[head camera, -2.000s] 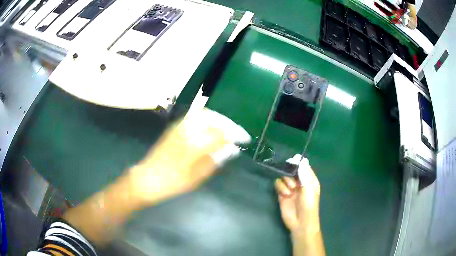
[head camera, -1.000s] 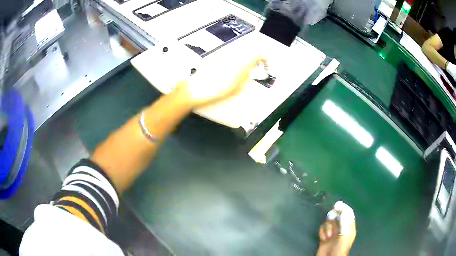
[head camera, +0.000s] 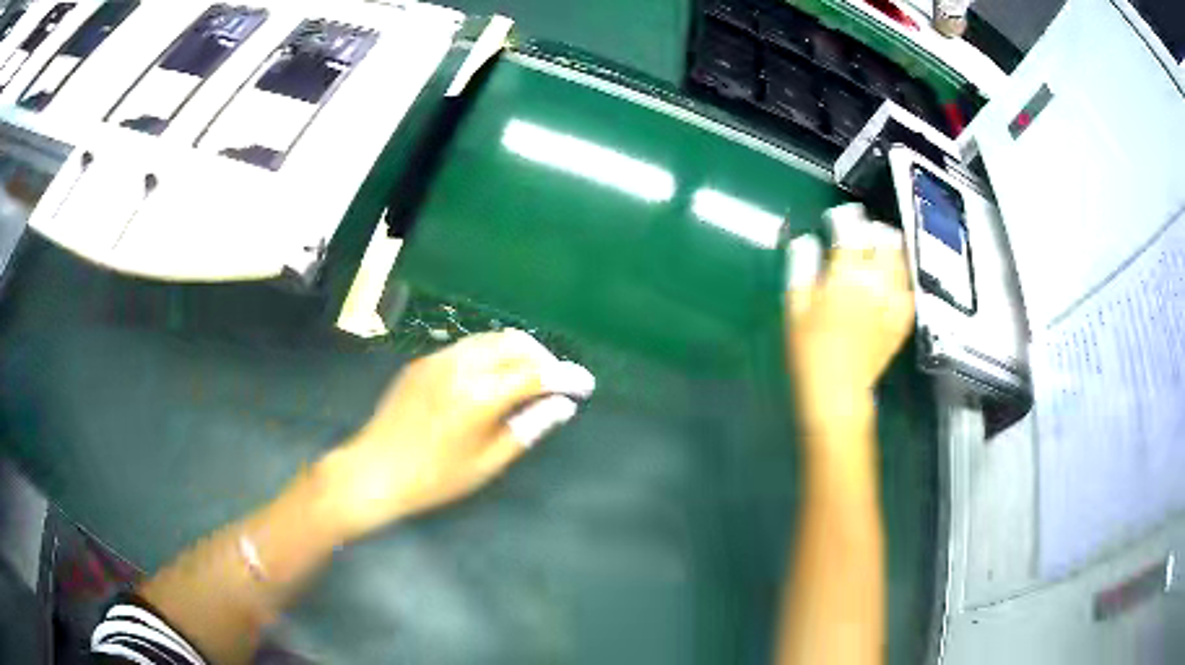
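Several dark phone housings lie in a row on the white plate (head camera: 130, 221) at upper left; the nearest housing (head camera: 296, 88) shows its camera end up and a clear lower part. My left hand (head camera: 474, 409), with white finger cots, is over the green mat (head camera: 546, 260), fingers bent and close together; whether a small thing is between them cannot be told. My right hand (head camera: 851, 292), also with white cots and slightly blurred, is beside the device at the right, its fingers apart with nothing seen in them. A phone-sized bluish piece (head camera: 942, 227) lies in that device.
The white-grey device (head camera: 981, 312) stands at the right edge beside a pale panel. A black blister tray (head camera: 780, 72) lies beyond the mat. Yellowish-white tape strips (head camera: 373, 279) are between plate and mat. Small shiny scraps (head camera: 442, 318) lie near the tape.
The housing that was over the mat, then lifted over the plate, now lies on the plate. My left hand has come back over the mat; my right hand has moved up toward the device. The view has shifted right.
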